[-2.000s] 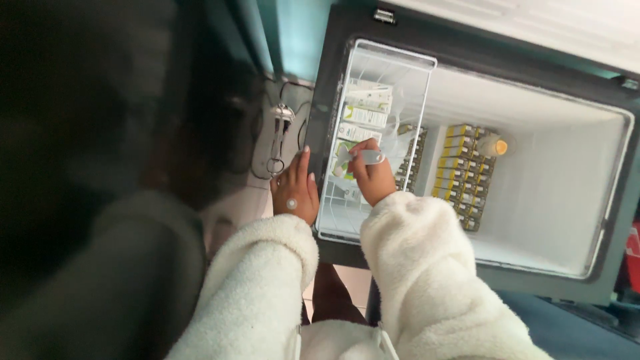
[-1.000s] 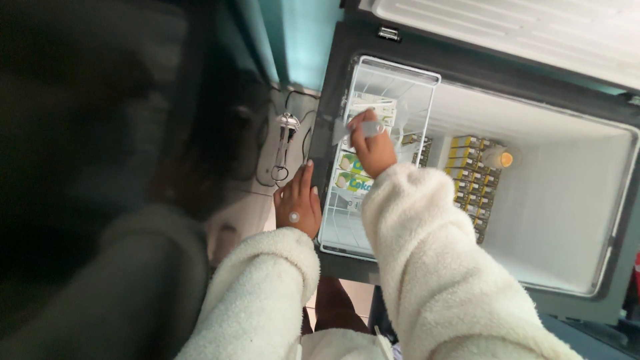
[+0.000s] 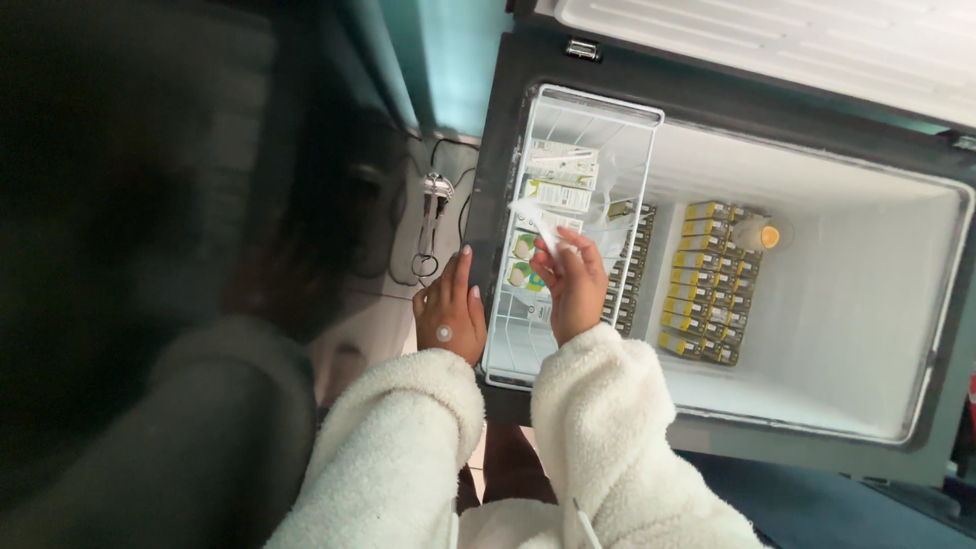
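Observation:
My right hand [image 3: 573, 286] pinches a piece of clear plastic wrap [image 3: 543, 223] between thumb and fingers, above a white wire basket [image 3: 581, 103] hung at the left end of an open chest freezer. Below it in the basket lie several white and green cartons [image 3: 559, 196], some with a coconut picture, and loose clear plastic. My left hand [image 3: 451, 311] rests flat on the freezer's dark left rim [image 3: 488, 229], fingers spread, holding nothing.
On the freezer floor stand rows of yellow and black cartons [image 3: 698, 293], with an orange-topped bottle [image 3: 762, 234] beside them. The raised lid [image 3: 801, 38] is at the top. Cables and a metal object with a ring [image 3: 432, 221] lie left of the freezer, near a dark glossy surface [image 3: 191, 229].
My right hand has moved a little down and toward me from its place one second ago, plastic still in its fingers. My left hand stays on the rim.

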